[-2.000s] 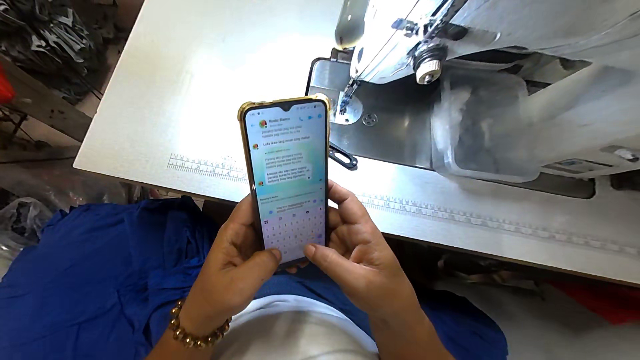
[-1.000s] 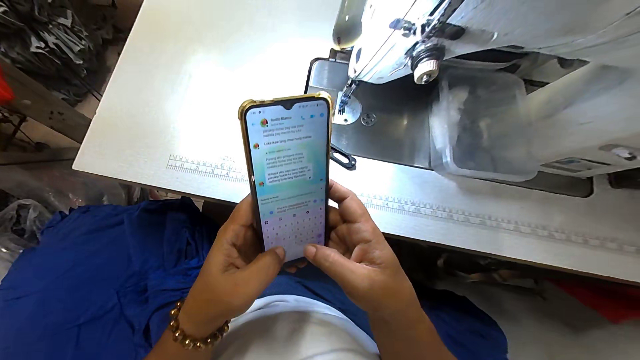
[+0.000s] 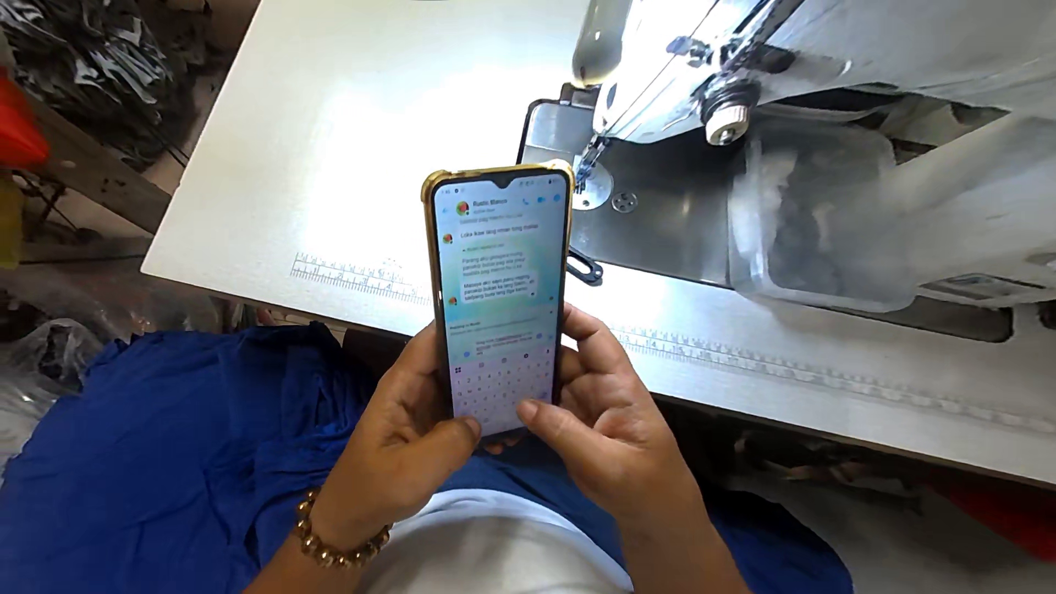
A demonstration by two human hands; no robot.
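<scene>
A smartphone in a yellowish case stands upright between my hands, its lit screen showing a chat and an on-screen keyboard. My left hand grips its lower left side, the thumb at the bottom edge of the screen; a beaded bracelet circles that wrist. On the lower right side, my right hand holds the phone too, with its thumb over the keyboard. The fingers behind the phone are mostly hidden. Just beyond the phone is a sewing machine's needle and presser foot area.
The sewing machine head extends over the white table, which has a ruler strip along its front. A translucent plastic container sits on the metal bed. Blue fabric lies at the lower left. Dark scraps are piled upper left.
</scene>
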